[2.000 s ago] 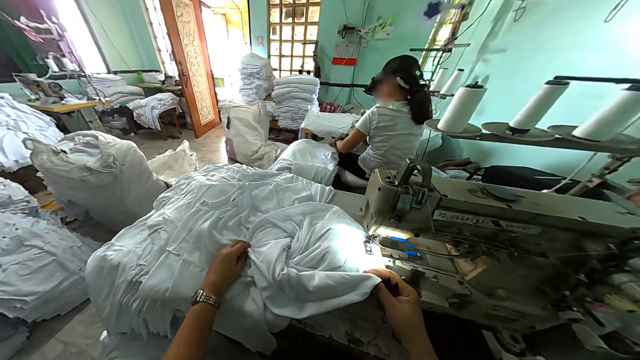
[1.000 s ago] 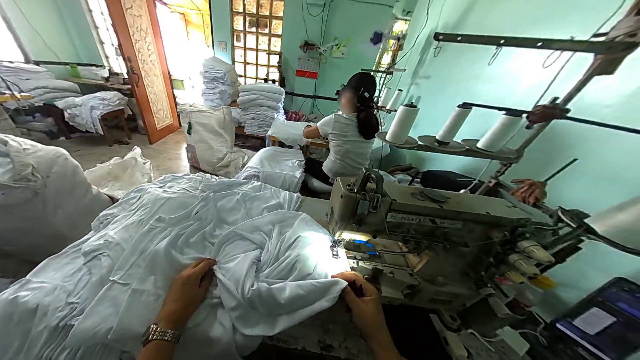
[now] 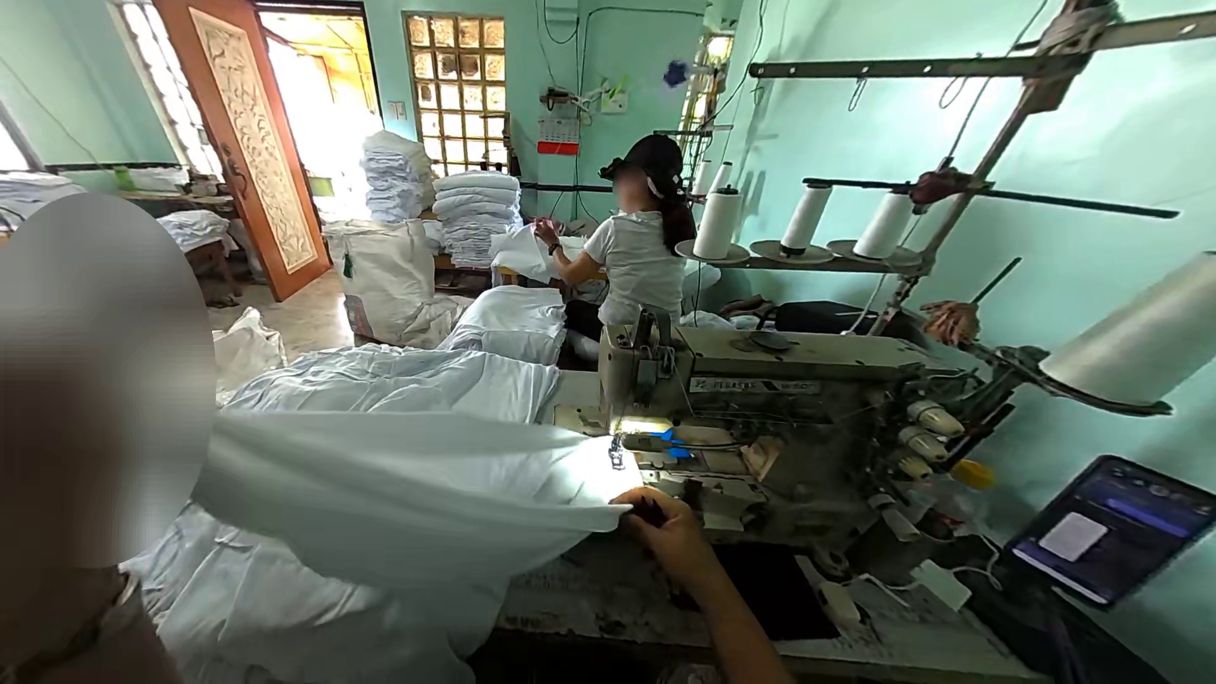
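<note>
A white cloth (image 3: 399, 484) stretches across from the far left to the presser foot (image 3: 617, 451) of an industrial sewing machine (image 3: 750, 408), whose lamp lights the cloth there. Just in front of the foot, my right hand (image 3: 665, 532) pinches the near right corner of the cloth between thumb and fingers. My left hand (image 3: 57, 456) is raised close to the camera at the left edge, where the cloth leads; blur hides its fingers and grip. Below it the wristwatch is partly seen. More white cloths (image 3: 247, 589) lie heaped under the stretched one.
Thread cones (image 3: 717, 223) stand on a rack behind the machine. A tablet or phone (image 3: 1111, 527) lies at the right by cables. A person (image 3: 636, 228) in a white shirt sits beyond, handling white cloth. Stacked cloths (image 3: 475, 218), a white sack (image 3: 389, 275) and a carved door (image 3: 256, 142) are farther back.
My left hand has moved up and left, toward the camera, from its place on the heaped cloth. The cloth, bunched before, is now drawn out leftward. My right hand stays at its corner.
</note>
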